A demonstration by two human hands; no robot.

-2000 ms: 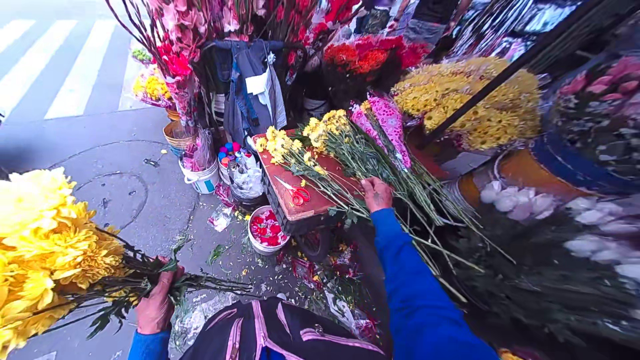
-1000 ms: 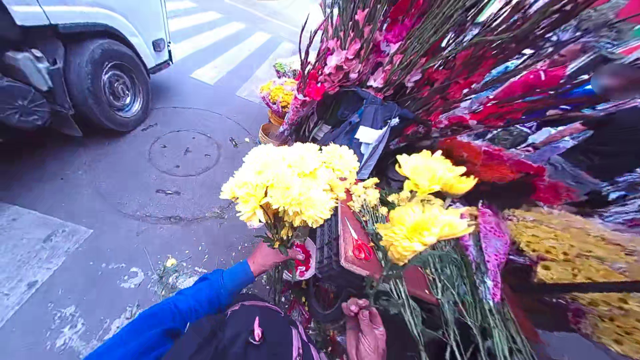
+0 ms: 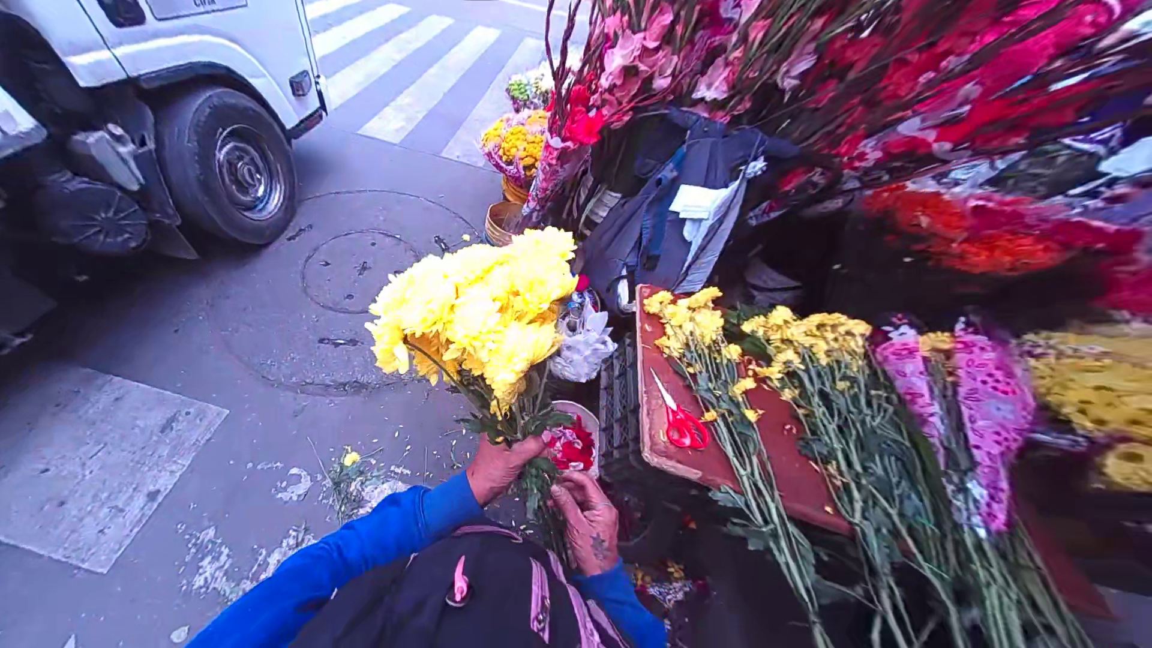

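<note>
A bunch of large yellow chrysanthemums [image 3: 477, 315] stands upright in front of me, with my left hand [image 3: 506, 466] closed around its stems just below the blooms. My right hand [image 3: 587, 522] is at the lower stems, its fingers bent against the leaves; whether it grips them is unclear. To the right, a red-brown board [image 3: 801, 481] bears red-handled scissors [image 3: 686, 427] and smaller yellow flowers [image 3: 693, 319] on long stems. Beside these lie flowers in pink patterned wrapping [image 3: 994, 414].
A white truck [image 3: 207, 54] stands at the upper left, its wheel on the road. A bucket with red petals [image 3: 573, 441] is just beyond my hands. A dark blue jacket or bag [image 3: 675, 207] hangs behind the board, near tall pink and red flowers [image 3: 630, 54].
The large yellow blooms, split between two places one second ago, now form one bunch in my left hand. My right hand has come to its stems. The truck was not in view two seconds ago.
</note>
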